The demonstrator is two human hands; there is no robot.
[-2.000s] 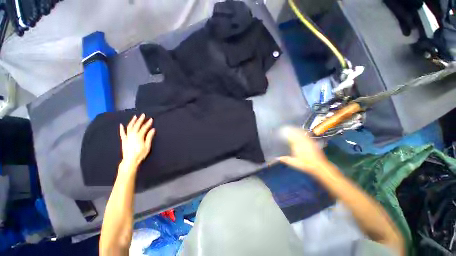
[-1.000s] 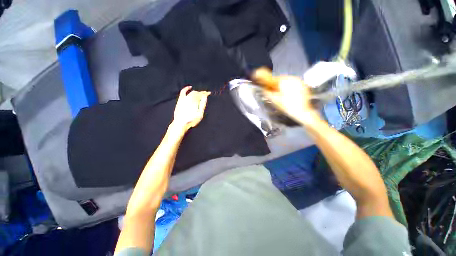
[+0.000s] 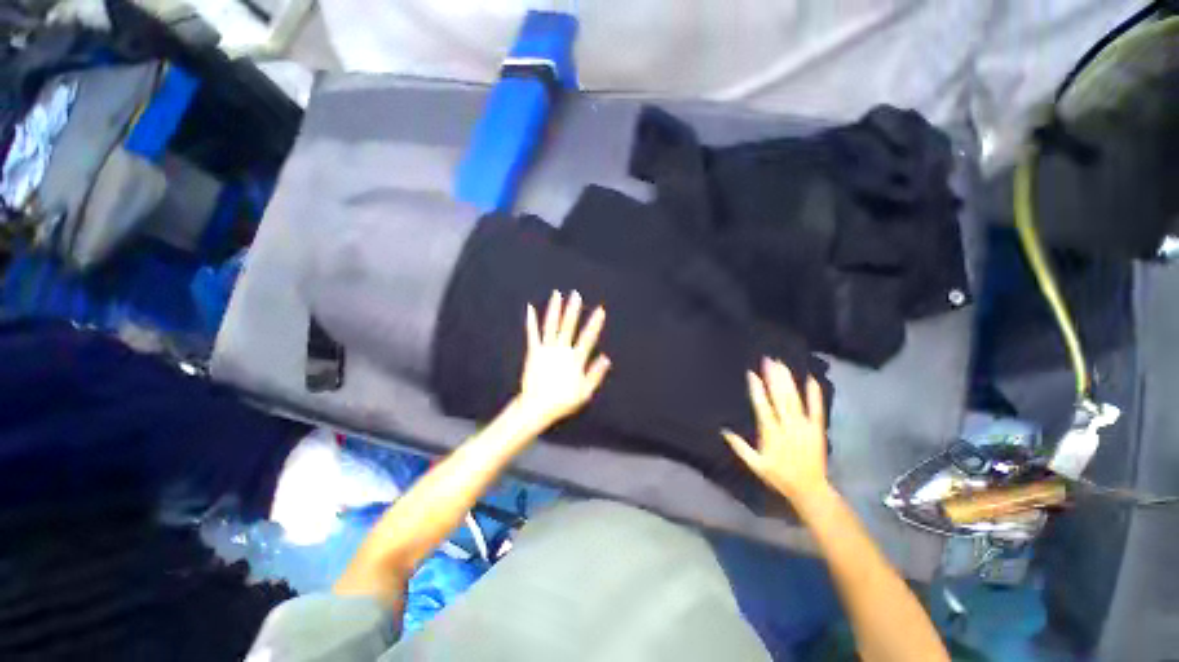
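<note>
A black garment (image 3: 685,278) lies on the grey padded pressing table (image 3: 349,168), smooth at the left and bunched at the right, with a small pale button at its right edge. My left hand (image 3: 562,362) rests flat on the garment's left part, fingers spread. My right hand (image 3: 786,433) rests flat near its lower right edge, fingers spread. Neither hand grips anything. The steam iron (image 3: 970,491), silver with an orange-brown handle, sits at the table's right end, away from my right hand.
A blue bar (image 3: 517,129) with a dark band lies at the far edge. A phone (image 3: 325,358) lies at the left end. A yellow hose (image 3: 1047,278) hangs down to the iron. Dark cloth (image 3: 116,479) hangs at the left. Blue plastic (image 3: 440,576) lies below the near edge.
The iron was in my right hand over the garment one second ago and now sits at the right end, released. Both hands now lie flat on the cloth. The view has swung left.
</note>
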